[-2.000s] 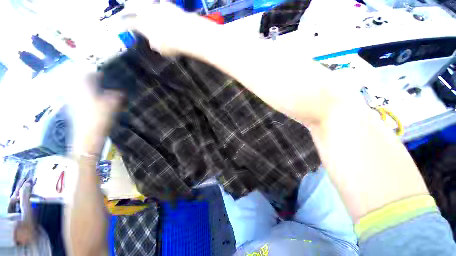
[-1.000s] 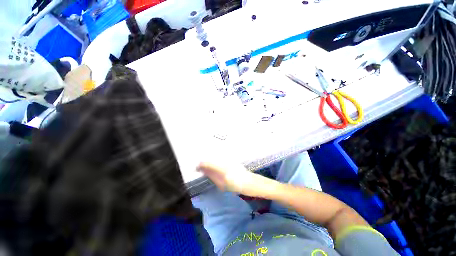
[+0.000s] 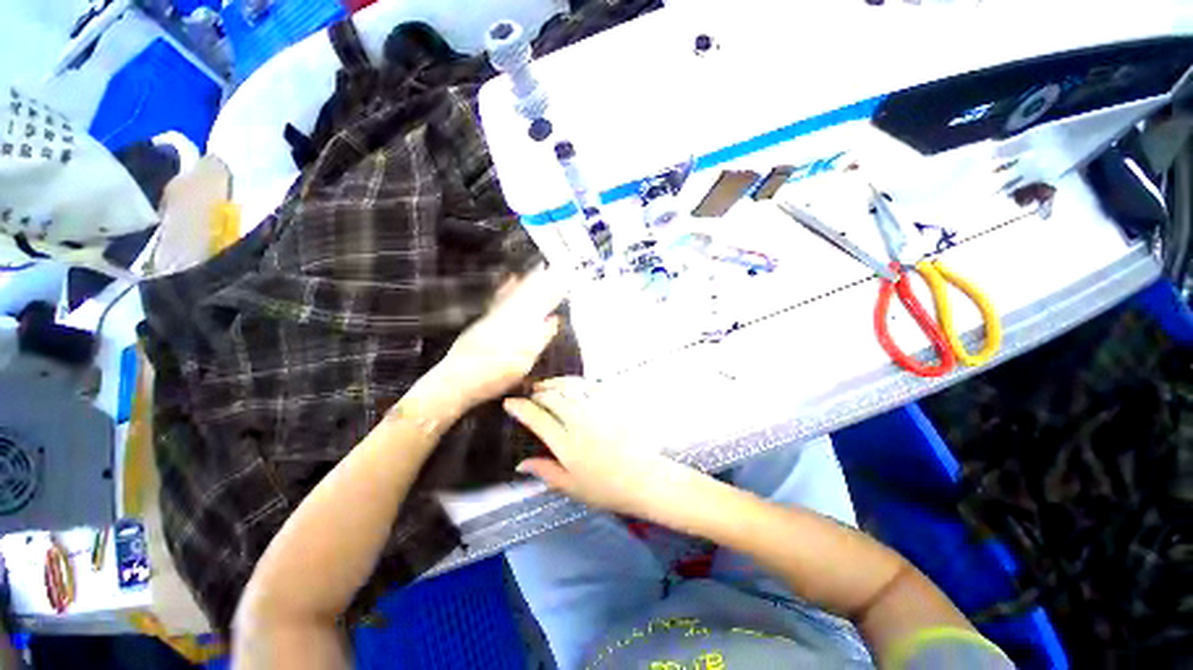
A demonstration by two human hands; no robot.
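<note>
A dark brown plaid garment with thin cream check lines lies heaped on the white table left of the needle area. My left hand lies on the garment's right part, slightly blurred; I cannot tell if its fingers grip cloth. My right hand is at the garment's right edge near the table front, fingers apart, fingertips touching or just over the cloth. The white sewing machine head with a blue stripe stands behind. No cloth shows under the presser foot.
Scissors with red and yellow loops lie right of the needle. A slim pinkish-blue stick lies nearer the needle. Two brown pads are on the machine base. A cardboard piece with yellow tape is at left. Dark cloth is piled at lower right.
The garment has moved from the lower left onto the table beside the needle and lies spread. My left hand has come into view on it. My right hand has moved slightly up to its edge.
</note>
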